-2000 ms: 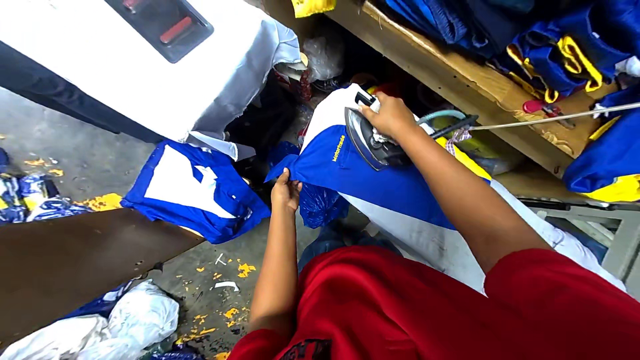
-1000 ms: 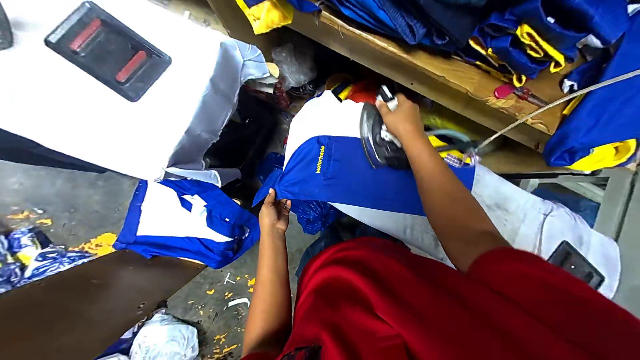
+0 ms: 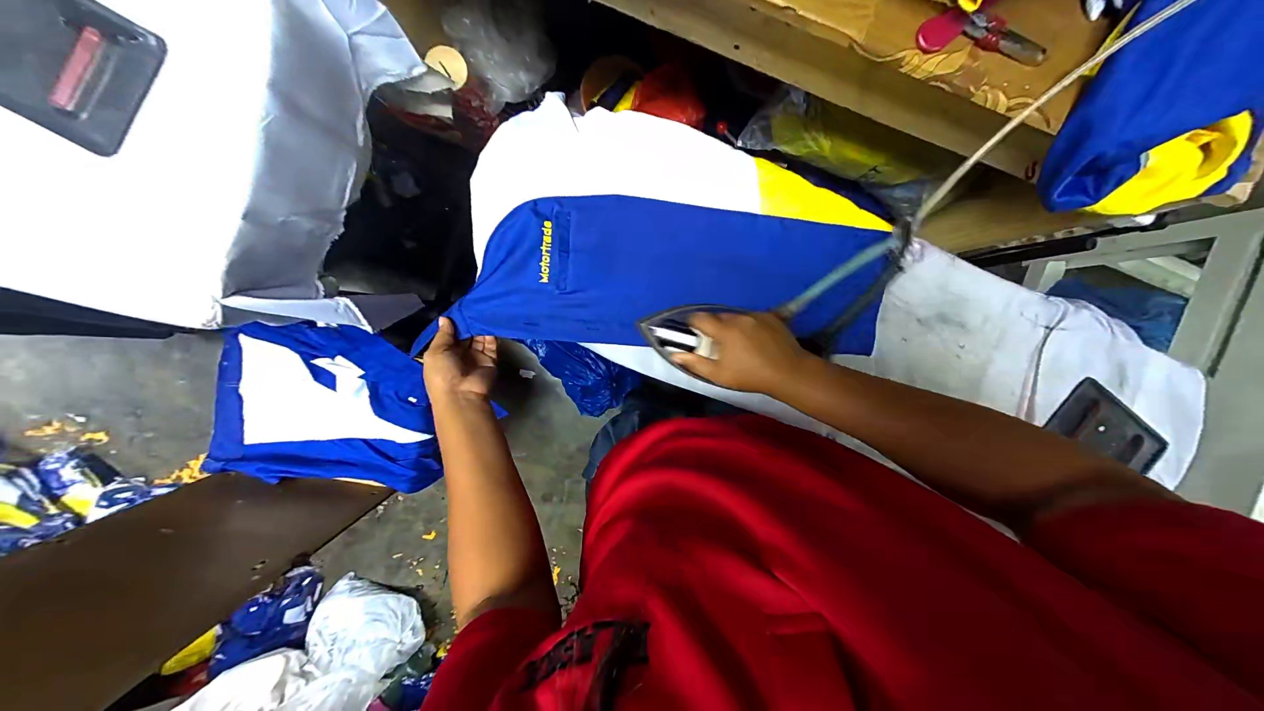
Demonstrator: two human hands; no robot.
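A blue, white and yellow shirt [image 3: 642, 247] with yellow lettering by its pocket lies spread over a narrow padded ironing board [image 3: 973, 326]. My right hand [image 3: 741, 351] grips the handle of a clothes iron [image 3: 676, 336], which rests at the shirt's near edge; its cord and hose run off to the upper right. With my left hand [image 3: 461, 365] I pinch the blue corner of the shirt at the board's left end. Below and left of that hand, another blue and white garment [image 3: 326, 405] lies on the end of a brown surface.
A white-covered table with a dark iron rest [image 3: 89, 74] stands at upper left. On the wooden shelf [image 3: 889, 59] lie a red-handled tool [image 3: 978, 35] and a folded blue and yellow garment [image 3: 1155, 118]. A dark rest [image 3: 1106, 425] sits on the board's right end. Plastic bags [image 3: 360, 632] lie lower left.
The iron in my right hand has moved from the shirt's far part to its near edge. My left hand still holds the blue corner. The view has shifted.
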